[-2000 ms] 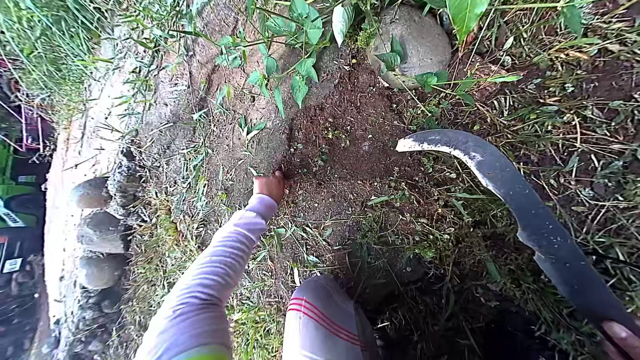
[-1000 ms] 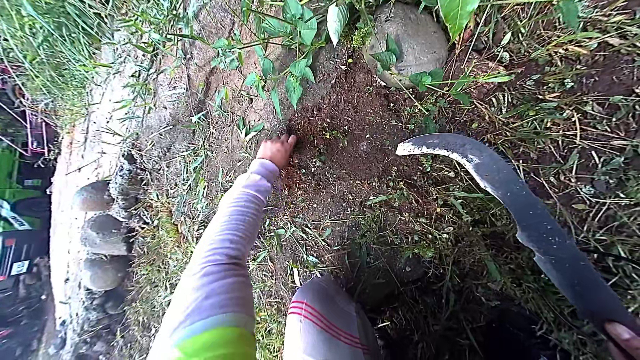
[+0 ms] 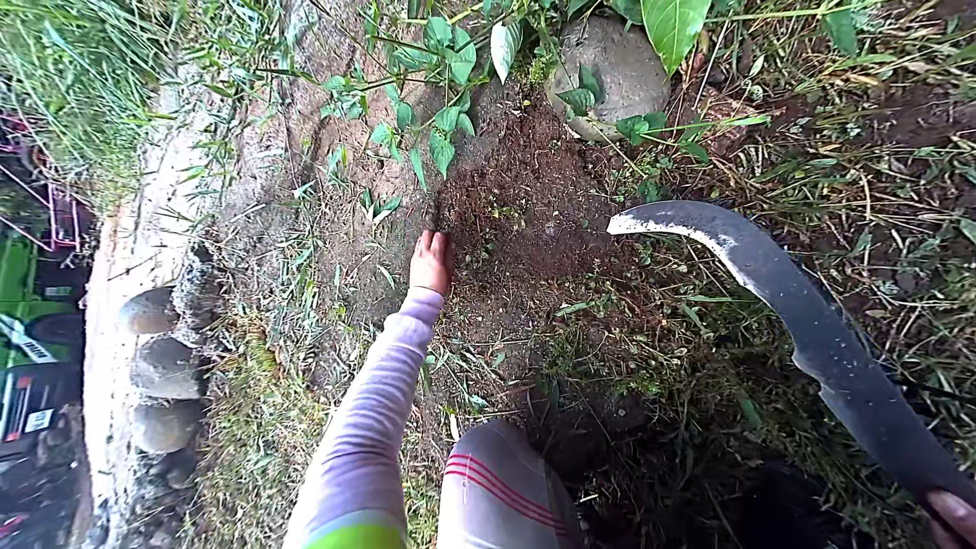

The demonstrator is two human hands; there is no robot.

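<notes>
My left hand (image 3: 431, 263), at the end of a pale lilac sleeve, rests on the bare brown soil (image 3: 526, 206) near the middle of the view, its fingertips down at the earth. Whether anything is between its fingers cannot be told. At the lower right edge my right hand (image 3: 951, 515) grips a machete with a hooked dark blade (image 3: 827, 335). The blade's pale-edged tip points left, over the ground to the right of the soil patch. The machete's handle is mostly hidden in the hand and cut off by the frame.
A rounded stone (image 3: 621, 72) lies at the top among leafy weeds (image 3: 446, 57). Cut grass (image 3: 686, 343) covers the ground on the right. Several stones (image 3: 166, 367) are set along a ledge at left, with a green vehicle (image 3: 30, 305) beyond. My knee (image 3: 499, 488) is at bottom centre.
My left hand moved up over the soil between the first two frames, then back down and slightly left. My right hand and the machete have barely moved.
</notes>
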